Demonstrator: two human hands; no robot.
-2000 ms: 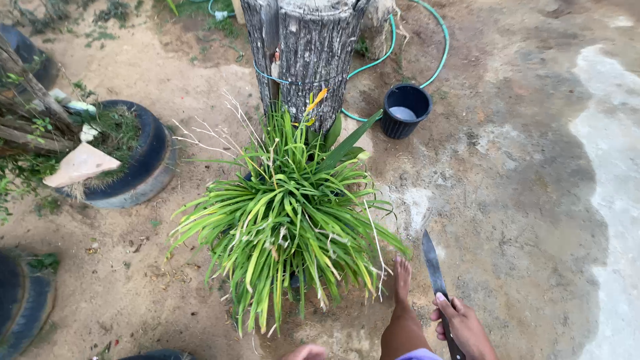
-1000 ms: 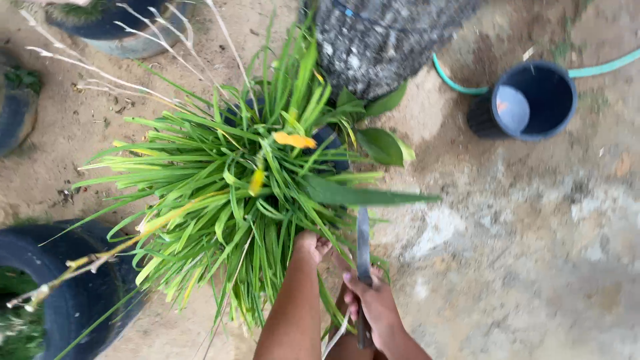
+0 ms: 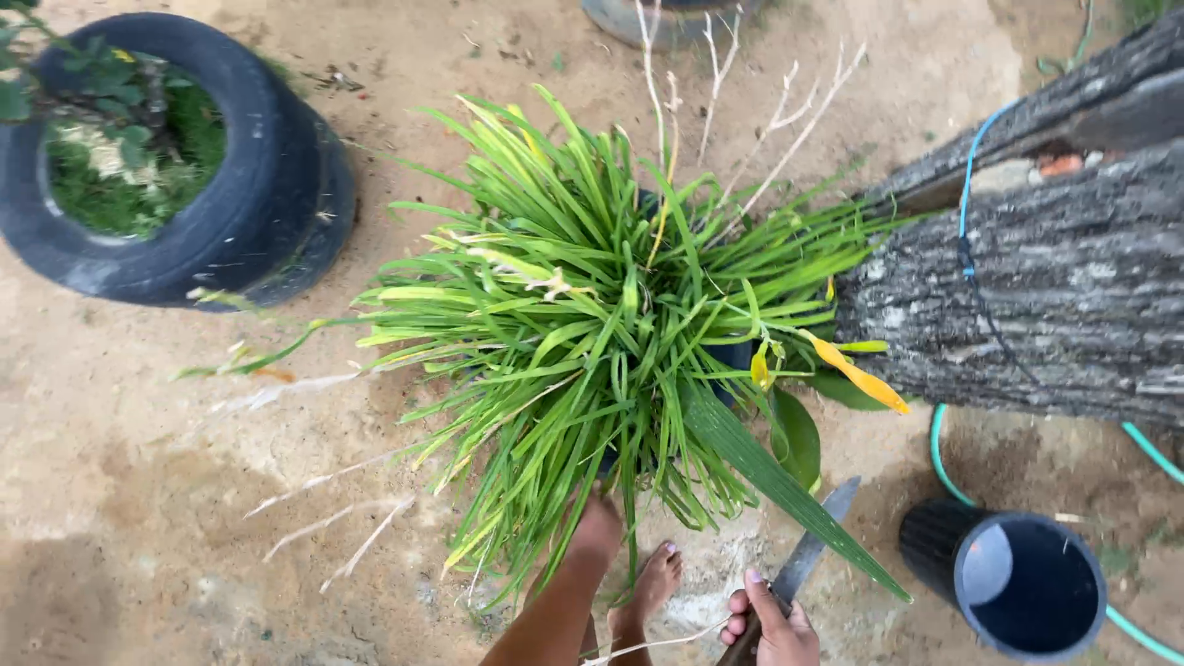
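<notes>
A bushy plant with long strap leaves and dry pale stalks grows in a dark pot, mostly covered by its foliage. An orange bud stands out on its right side. My left hand reaches under the near leaves by the pot; its fingers are hidden, so its grip cannot be seen. My right hand holds a knife by its dark handle, blade pointing up and right, just below one broad green leaf. A thin dry stalk reaches to the fingers of my right hand.
A tire planter with greenery stands at the upper left, another planter at the top edge. A thick tree trunk tied with blue cord lies across the right side of the view. Below it are a black bucket and a green hose.
My left hand has reached in under the foliage, and the knife, beside the leaves one second ago, is now farther right of them. The view has turned strongly.
</notes>
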